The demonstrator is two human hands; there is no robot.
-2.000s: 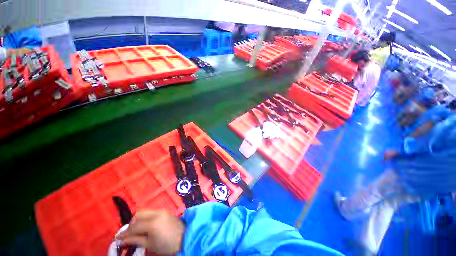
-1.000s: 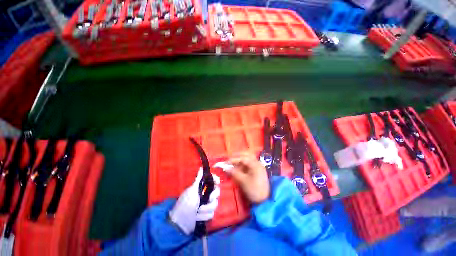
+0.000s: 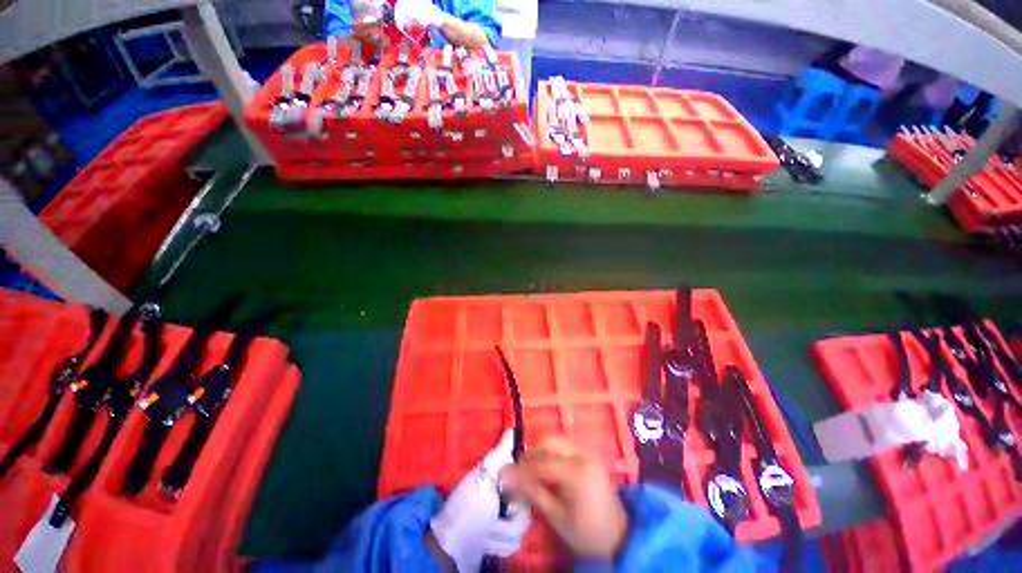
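Note:
My left hand (image 3: 480,513), in a white glove, holds a wristwatch (image 3: 514,394) whose black strap stands up above the fingers. The watch case is hidden by my hands. My bare right hand (image 3: 569,492) is at the watch, touching or close to it, fingers bent and slightly blurred. I cannot tell whether a wipe is between its fingers. Both hands are over the front part of the red-orange compartment tray (image 3: 448,336). Several black watches (image 3: 726,492) with round faces lie in the tray's right side.
Stacked trays with black watches stand at the left (image 3: 269,386). The right tray (image 3: 846,369) holds watches, a white cloth (image 3: 936,425) and a whitish translucent object (image 3: 849,437). Across the green bench (image 3: 448,241), trays (image 3: 392,151) hold metal-band watches; a person's hands are behind them. White frame posts rise left.
Since one second ago, my right hand has come closer to the watch, and the white wipe seen in its fingers no longer shows. The view has shifted, bringing a person across the bench into sight.

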